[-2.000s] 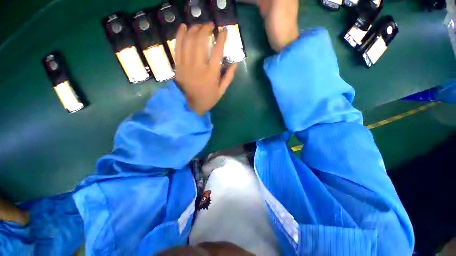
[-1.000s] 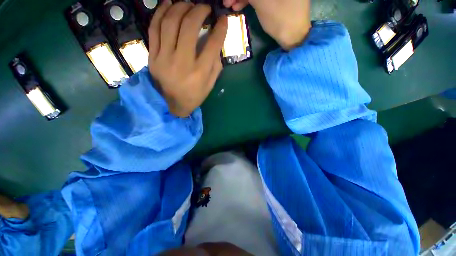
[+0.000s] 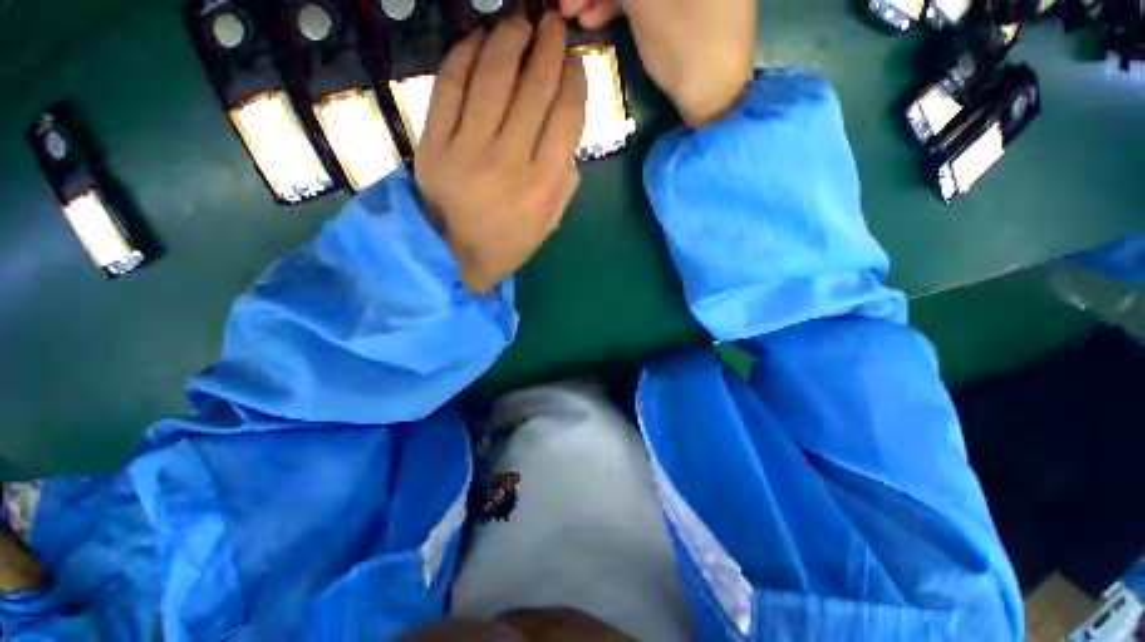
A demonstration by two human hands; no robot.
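Observation:
Several black handheld units stand side by side in a row on the green bench, each with a pale disc at the far end and a bright white rectangle [image 3: 278, 141] at the near end. My left hand [image 3: 500, 157] lies palm down over the right part of the row, fingers extended and close together, covering parts of the units. My right hand [image 3: 684, 50] is at the top edge beside the rightmost unit [image 3: 604, 103]; its fingers are partly cut off, so what they hold cannot be told.
A single unit [image 3: 88, 201] lies apart at the left. A loose pile of black units [image 3: 986, 132] lies at the upper right. The green bench [image 3: 804, 226] has its near edge at my waist. Part of another person's hand [image 3: 18, 563] shows at the lower left.
Since two seconds ago, my right fingers have come in to the rightmost unit. The view has shifted, so the row shows further left. My left hand stays over the row.

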